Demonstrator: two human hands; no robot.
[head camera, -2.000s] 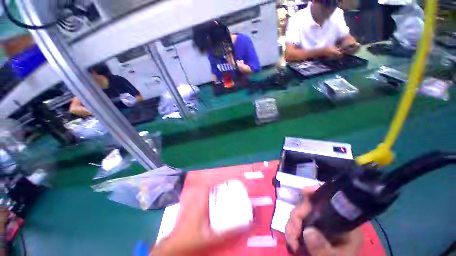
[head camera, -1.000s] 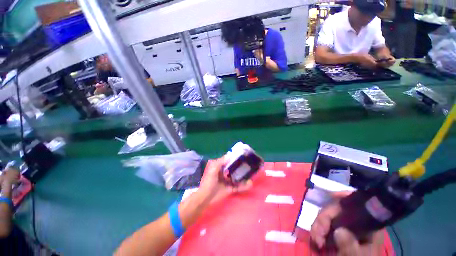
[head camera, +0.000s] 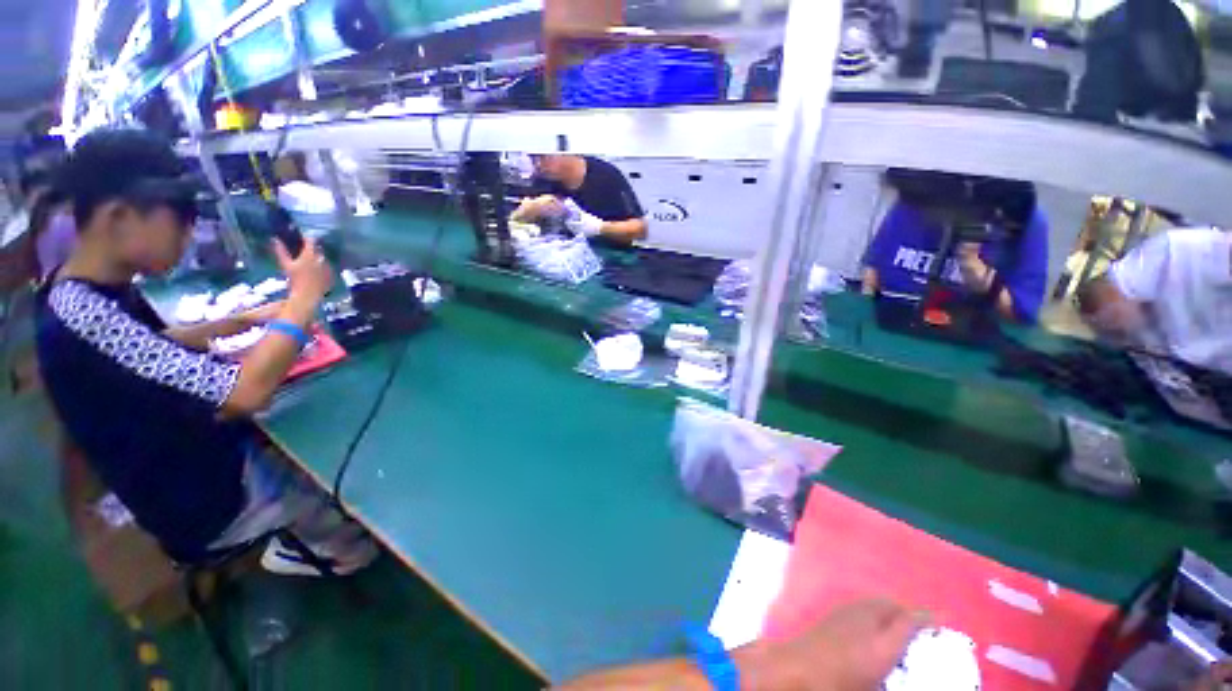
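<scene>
My left hand (head camera: 851, 645), with a blue wrist strap (head camera: 712, 657), is at the bottom right, over the red mat (head camera: 865, 560). Its fingers are on a white device housing (head camera: 935, 661), which is cut off by the lower edge and overexposed. The screw feeder (head camera: 1189, 628) shows in part at the right edge, black and silver. My right hand and the screwdriver are not clearly visible; they are out of the picture or cut off.
A zip bag (head camera: 743, 466) lies left of the mat beside a metal post (head camera: 784, 230). Bagged units (head camera: 700, 365) lie beyond it. A seated person (head camera: 149, 351) works at the bench's left, with a black cable (head camera: 372, 419) nearby. Others sit opposite (head camera: 959, 250).
The view has swung left, so the mat and feeder now sit at the lower right. The screwdriver has left the picture. My left hand, earlier raised with the housing, is low over the mat.
</scene>
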